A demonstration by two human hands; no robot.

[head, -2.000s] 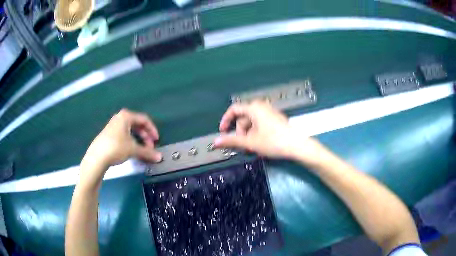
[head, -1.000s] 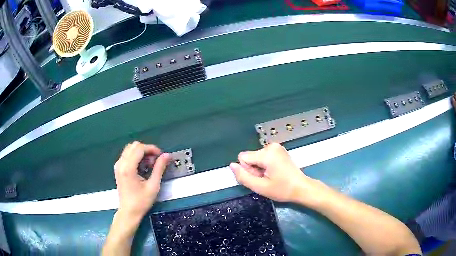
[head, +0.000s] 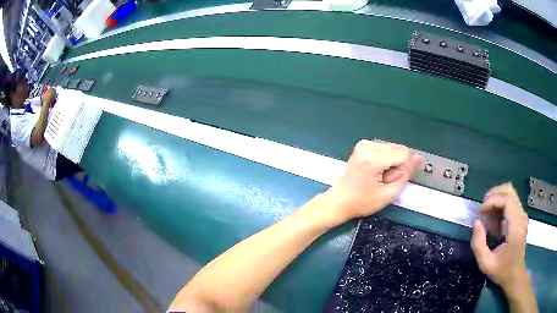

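Note:
My left hand (head: 380,178) reaches over the left part of a grey fixture plate (head: 438,180) on the belt. Its thumb and fingertips meet at the plate; whether a small ring is between them cannot be seen. Two round seated parts show to the right of my fingertips. My right hand (head: 502,235) is above the near white strip, beside the tray's upper right corner, with thumb and fingers apart and nothing visible in it. The black parts tray (head: 406,269) below the hands holds many small glinting rings.
A stack of fixture plates (head: 449,64) stands on the far strip. Another plate (head: 542,197) is cut off at the right edge, and one more plate (head: 150,95) lies far left. A seated person (head: 30,122) is at the far left beside white stacked trays (head: 74,125).
The view has swung left, so tray, plates and stack appear further right. My right thumb and fingers have spread apart. My left hand is still at a plate.

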